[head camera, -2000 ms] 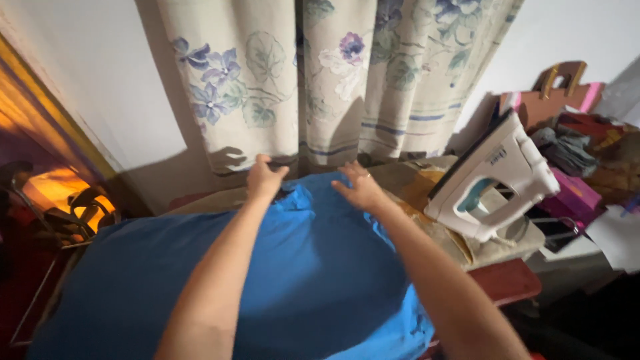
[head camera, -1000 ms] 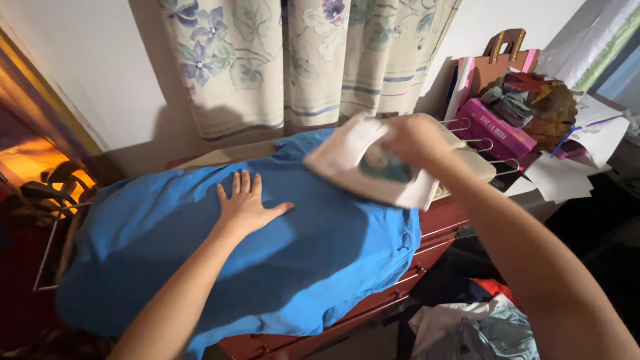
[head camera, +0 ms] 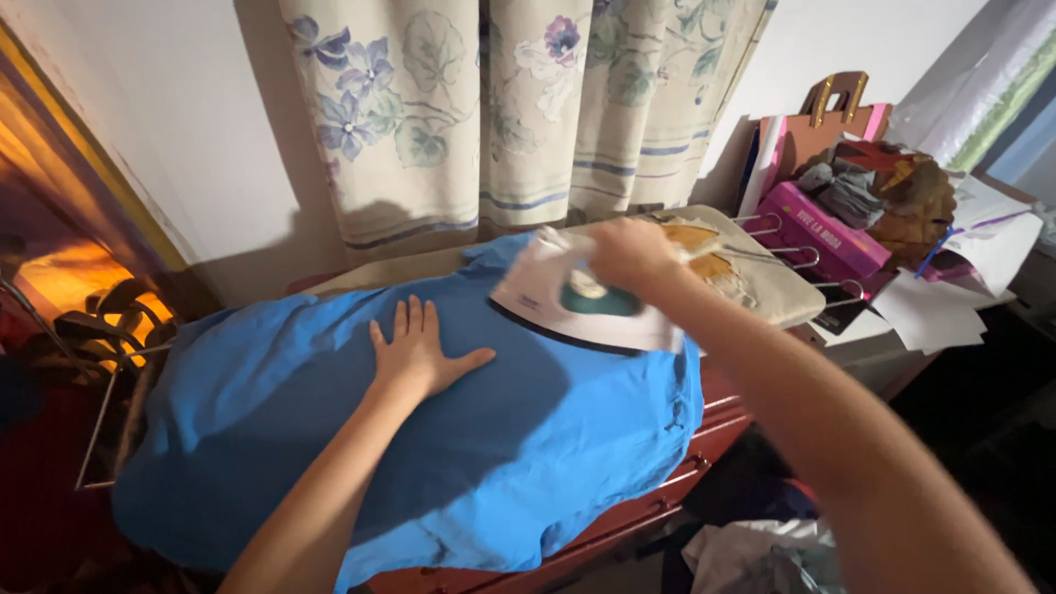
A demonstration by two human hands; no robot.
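Observation:
A blue garment [head camera: 462,445] with a small dark logo near its right edge lies spread over an ironing board [head camera: 767,289], whose pale patterned cover shows at the right and along the back. My right hand [head camera: 634,254] is closed around the handle of a white clothes iron [head camera: 536,289] with a green inner part. The iron rests on the right part of the garment, its tip pointing left, slightly blurred. To the left of the iron, my left hand [head camera: 415,351] lies flat on the cloth with fingers spread, holding nothing.
Floral curtains [head camera: 396,124] hang just behind the board. At right stand a pink box [head camera: 825,231], crumpled dark cloth [head camera: 899,186] and white papers [head camera: 928,313]. Below is a red chest of drawers [head camera: 610,536], with a clothes pile [head camera: 759,553] at lower right. Golf clubs [head camera: 115,318] stand at left.
Two seconds ago both hands were at the garment's back edge and the iron stood upright at the right. My right hand took hold of the iron and brought it onto the cloth; my left hand lies flat.

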